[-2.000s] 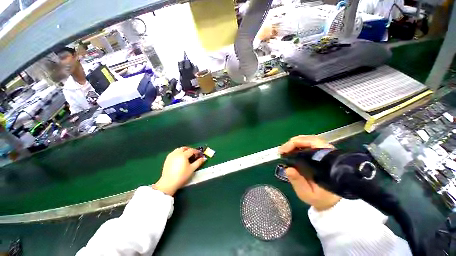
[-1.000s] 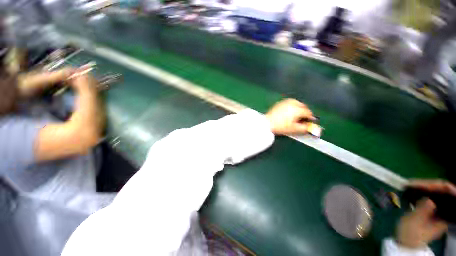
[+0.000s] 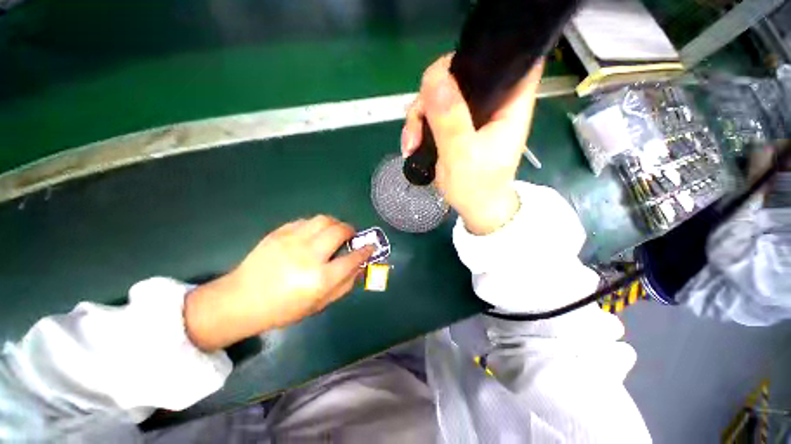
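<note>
My left hand (image 3: 295,264) holds a small watch housing (image 3: 371,245) with a shiny rim, low at the dark green bench mat, between thumb and fingers. A small battery (image 3: 377,277) with yellow tape edge is beside the housing, toward me. My right hand (image 3: 473,139) is closed around a thick black electric screwdriver (image 3: 512,52). The driver's lower end is over the round perforated screw tray (image 3: 406,204) and hides part of it. Whether the tip touches the tray cannot be told.
A pale metal rail (image 3: 286,119) divides the bench mat from the green conveyor belt (image 3: 217,69). At the right are trays of parts (image 3: 676,160), a clear plastic bag (image 3: 607,130) and a pale panel on a yellow-edged board (image 3: 629,39). A black cord (image 3: 564,310) crosses my right sleeve. Another person's sleeve (image 3: 746,269) shows.
The view has swung back from the left and down. My left hand has moved from the conveyor side to the mat near the screw tray. The driver is now over the tray.
</note>
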